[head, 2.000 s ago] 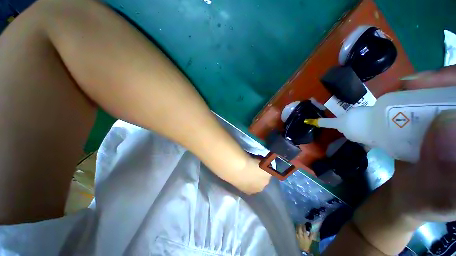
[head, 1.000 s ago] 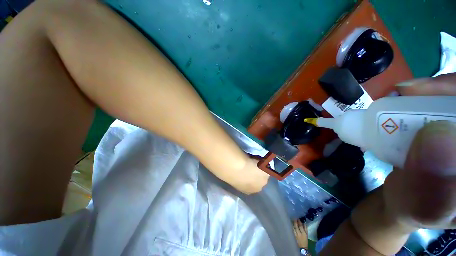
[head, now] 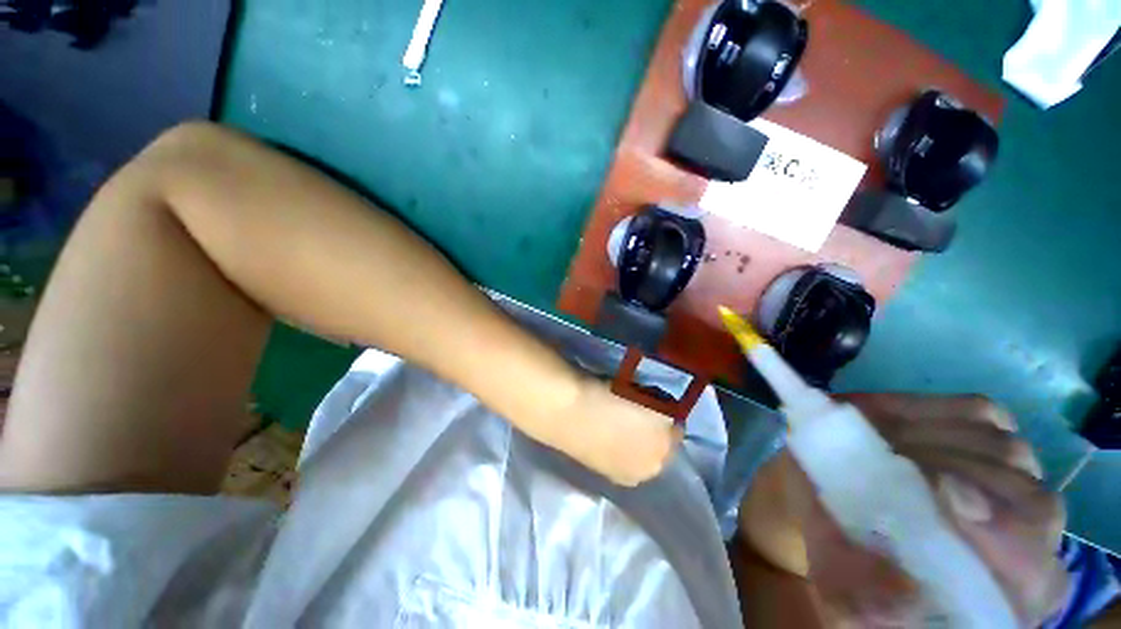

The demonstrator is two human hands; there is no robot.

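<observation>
The reddish-brown fixture lies on the green bench, with a glossy black housing at each station: upper left, upper right, lower left and lower right. Matt black blocks sit beside the housings. My left hand is a fist at the fixture's loop handle; its fingertips are hidden. My right hand holds the white glue bottle. Its yellow tip points up and left, between the two lower housings, over the plate.
A white label is at the plate's centre. A narrow white strip lies on the bench at the top. A crumpled white wipe is at the upper right. A dark mat with black pieces is at the upper left.
The glue bottle has moved away from the lower left housing and turned, its tip now up and left. The view has shifted, showing all four housings, the strip and the mat. My left hand stays at the handle.
</observation>
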